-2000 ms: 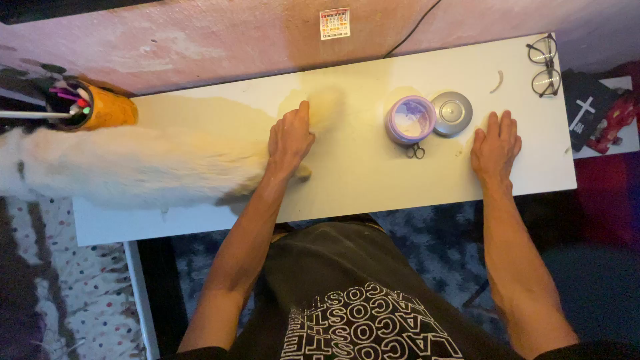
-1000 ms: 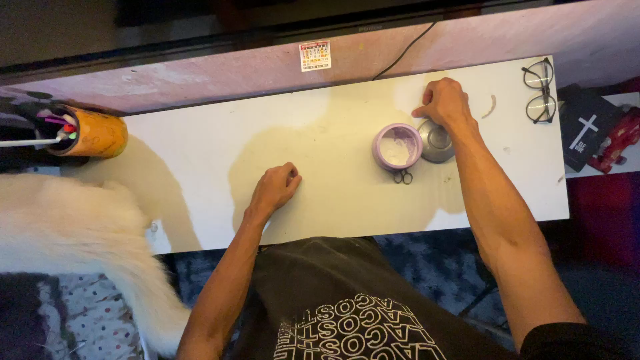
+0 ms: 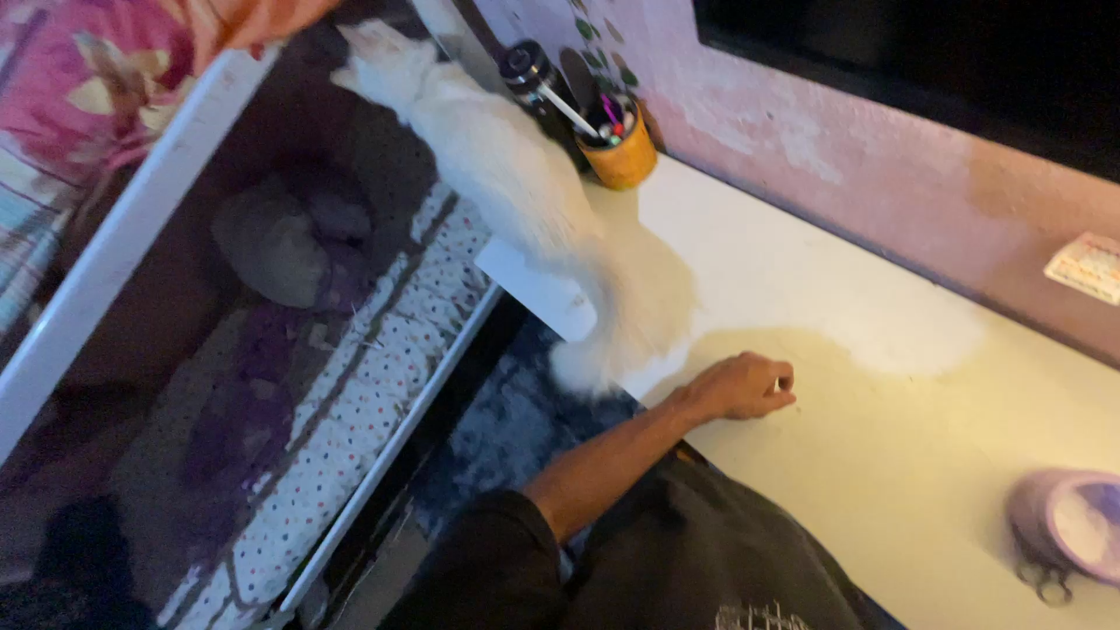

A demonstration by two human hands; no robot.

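My left hand rests near the front edge of the white table, its fingers curled and nothing visible in them. A white long-haired cat stretches from the table's left end towards the bed, its head away from me and its fluffy tail close to my left hand. At the lower right a purple tub with whitish contents stands on the table, partly cut off by the frame. The handles of small scissors show beside it. My right hand is outside the view.
An orange pen holder stands at the table's far left corner, beside a dark bottle. The pink wall runs behind, with a dark screen above. A bed with dotted cloth and a white rail lies left.
The view has swung far to the left. My right hand, near the grey lid a second ago, has left the view. The cat's head and whole body now show.
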